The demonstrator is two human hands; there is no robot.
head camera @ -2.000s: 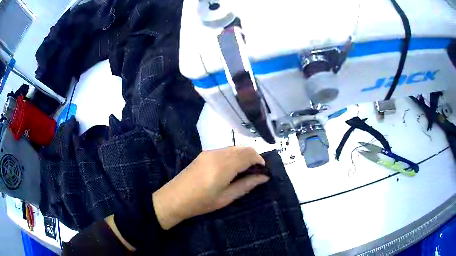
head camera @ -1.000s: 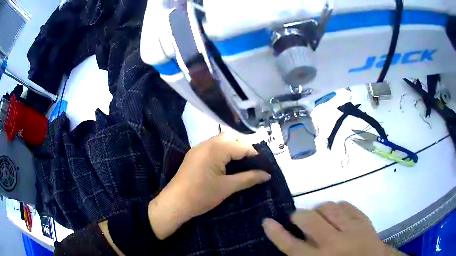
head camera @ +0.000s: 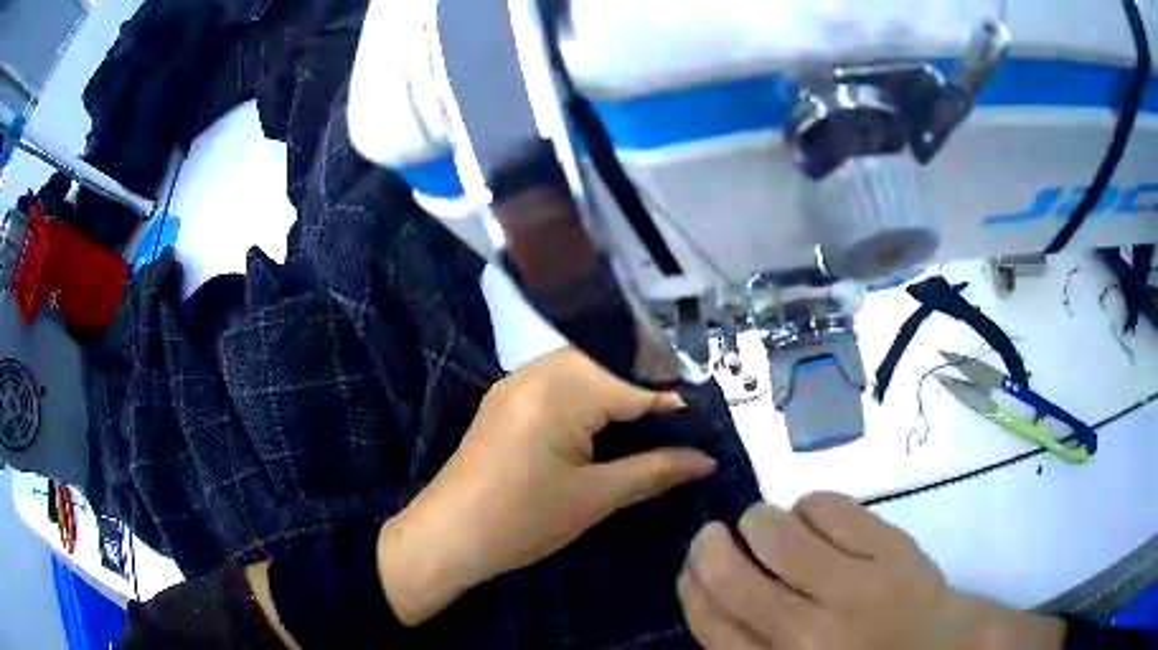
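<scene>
Dark checked cloth (head camera: 305, 368) lies rumpled at left and runs flat under both hands to the sewing machine (head camera: 711, 140). My left hand (head camera: 521, 476) presses on the cloth just left of and below the needle area, thumb and forefinger apart. It grips nothing that I can see. My right hand (head camera: 825, 578) is at the lower right with fingers curled, pinching the cloth's right edge. The cloth's upper edge reaches the presser foot area, where the curved guard (head camera: 546, 229) hides the needle. The grey-blue block (head camera: 819, 400) stands right of the foot.
Thread snips (head camera: 1029, 413) with yellow-green and blue handles lie at right, beside a curved black strip (head camera: 952, 311) and loose thread. A small metal block (head camera: 1018, 269) is behind them. A red container (head camera: 70, 273) stands at left on a grey vented box (head camera: 38, 394).
My right hand, absent two seconds ago, came in from the lower right and now holds the cloth's edge. The head of the machine appears larger and closer. My left hand stays on the cloth.
</scene>
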